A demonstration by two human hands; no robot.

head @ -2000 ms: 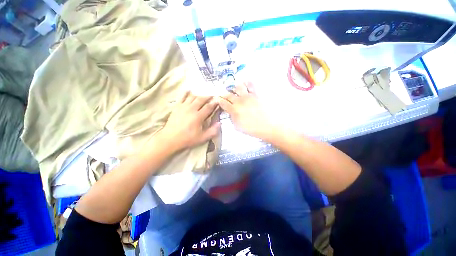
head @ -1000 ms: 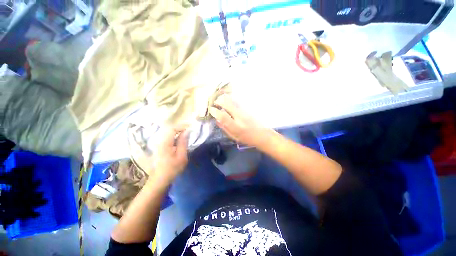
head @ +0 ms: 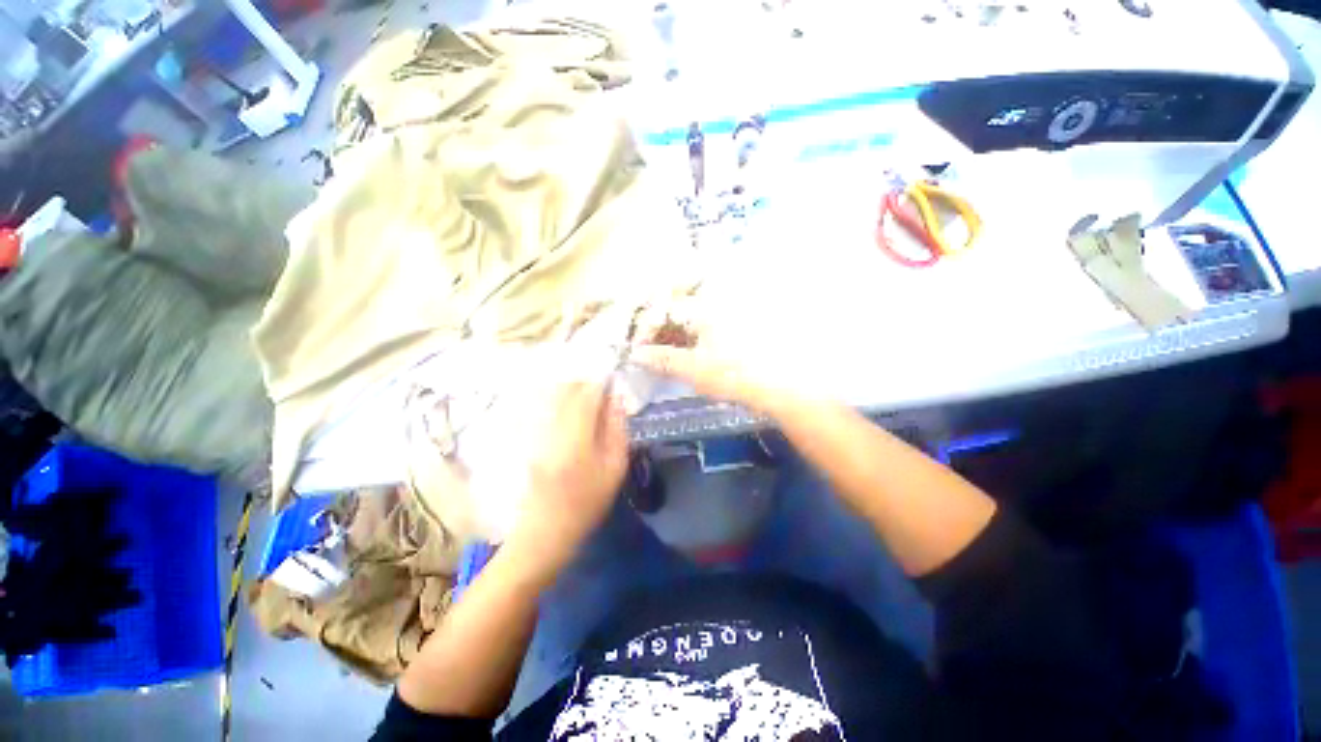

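The khaki garment [head: 478, 218] lies in folds on the white table left of the needle, its near part hanging over the front edge. White lining [head: 500, 384] shows at its near side, hard to tell from the table. My left hand [head: 577, 449], blurred, is at the table's front edge on the white cloth, fingers pointing up. My right hand [head: 695, 365] is just right of it, its fingertips pinching a bunched khaki edge [head: 669, 322]. The presser foot and needle [head: 717, 210] are beyond my hands, with no cloth seen under them.
Red and yellow handled snips [head: 927, 225] lie on the machine bed. Tan strips [head: 1130, 271] lie beside a parts tray [head: 1220, 261] at right. Grey-green bundles [head: 138, 341] stand at left. A blue crate [head: 174, 580] holds black cloth. Brown-tan pieces [head: 377, 580] are below the table.
Since two seconds ago, my hands have left the flat cloth beside the needle and come to the garment's near edge. Since one second ago, my left hand has moved right, close to my right hand.
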